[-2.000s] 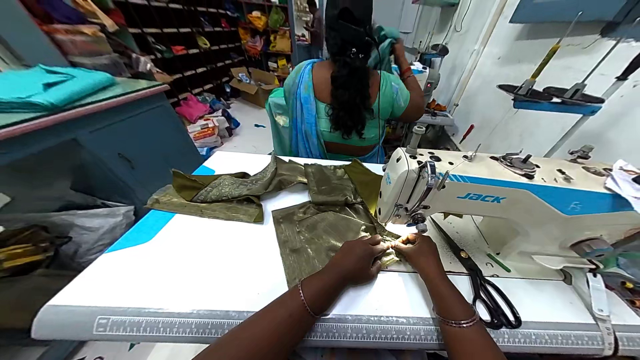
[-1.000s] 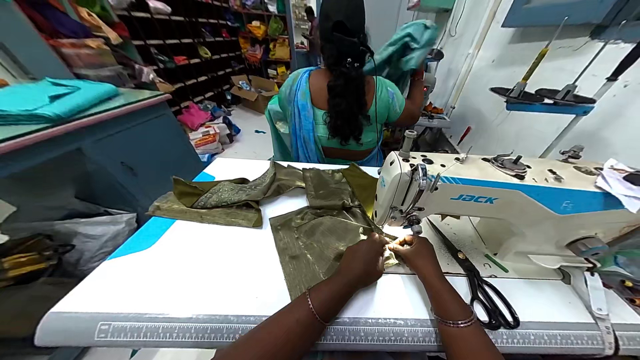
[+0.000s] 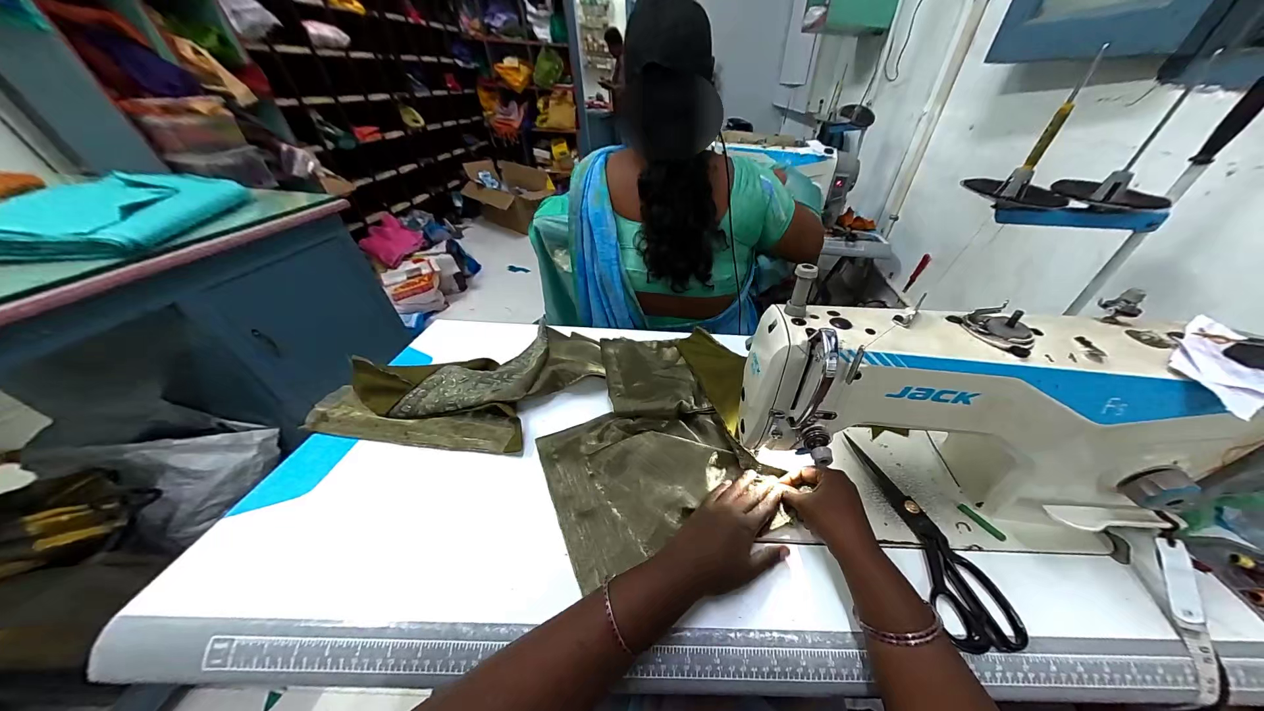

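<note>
Olive-green shiny fabric (image 3: 622, 484) lies on the white sewing table, with a patterned length of it (image 3: 474, 385) spread toward the left. Its right edge runs beside the needle area of a Jack sewing machine (image 3: 948, 385). My left hand (image 3: 731, 528) rests on the fabric just in front of the needle area, fingers on the cloth. Touching it, my right hand (image 3: 825, 499) pinches the fabric edge between bent fingers. Fingertips of both hands are partly hidden in the bright lamp light. Black-handled scissors (image 3: 948, 563) lie right of my right hand, blades toward the machine.
A thin green tool (image 3: 981, 521) lies on the machine bed. A ruler strip (image 3: 434, 657) runs along the table's front edge. Another person (image 3: 681, 217) sits beyond the table at a second machine. A counter with folded turquoise cloth (image 3: 118, 212) stands at left, a thread stand (image 3: 1076, 212) at right.
My left hand has flattened somewhat over the fabric, its thumb now apart from the fingers. The other person has lowered the teal cloth that was held up a second ago.
</note>
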